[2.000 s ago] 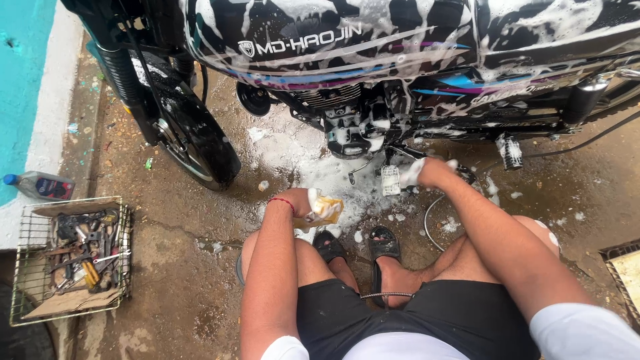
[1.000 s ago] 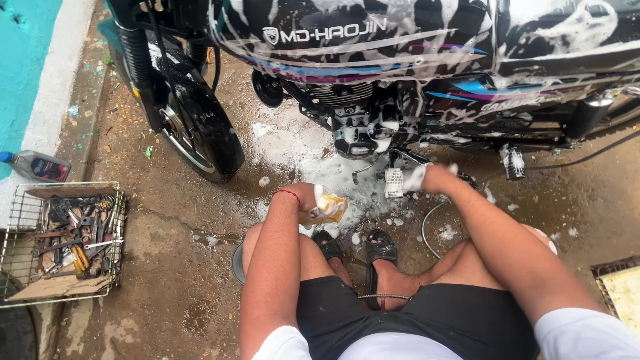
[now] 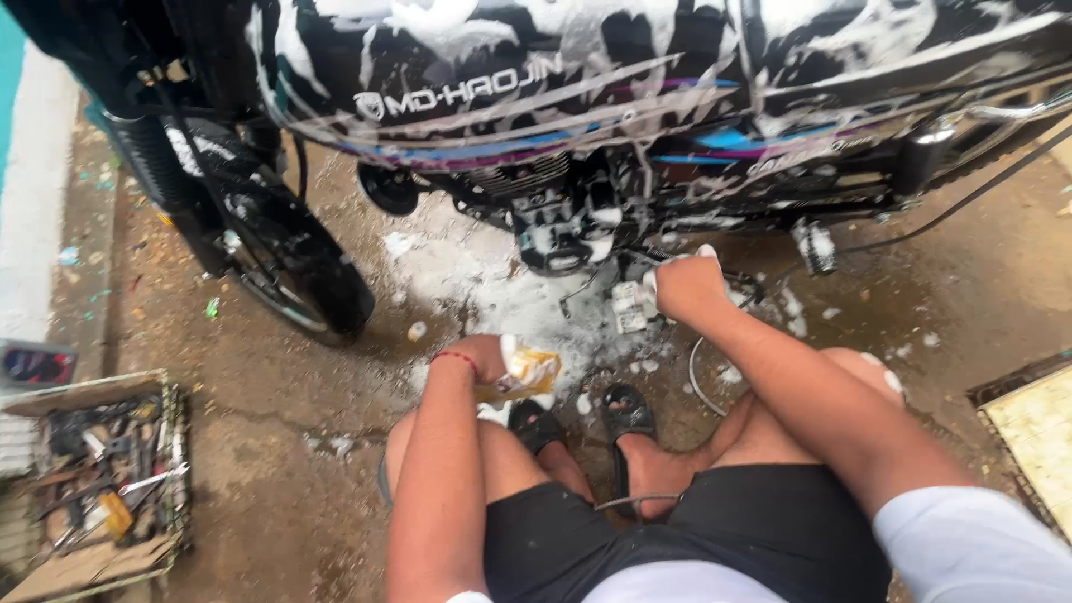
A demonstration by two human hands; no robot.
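Observation:
Soapy foam covers much of a black motorcycle, including its fuel tank [image 3: 502, 75] and engine [image 3: 557, 226]. My left hand [image 3: 481, 360], with a red string at the wrist, holds a yellow and white foamy packet or sponge [image 3: 532, 371] above my knee; which of the two I cannot tell. My right hand [image 3: 691, 286] is at the lower frame by the foot lever, right of the engine, with foam on its fingers. Just left of it is a foamy foot peg [image 3: 629, 307]. Its fingertips are hidden, so whether it grips anything is unclear.
The front wheel [image 3: 293, 268] stands at the left. A wire basket [image 3: 180, 469] of wrenches and other tools lies at lower left, beside a dark bottle [image 3: 38, 365]. Suds spread over the wet concrete [image 3: 251, 419]. Another foamy peg [image 3: 814, 245] and a black cable [image 3: 946, 213] are at the right.
My right hand has shifted slightly on the lower frame beside the foot peg. My left hand still holds the yellow and white thing in much the same place.

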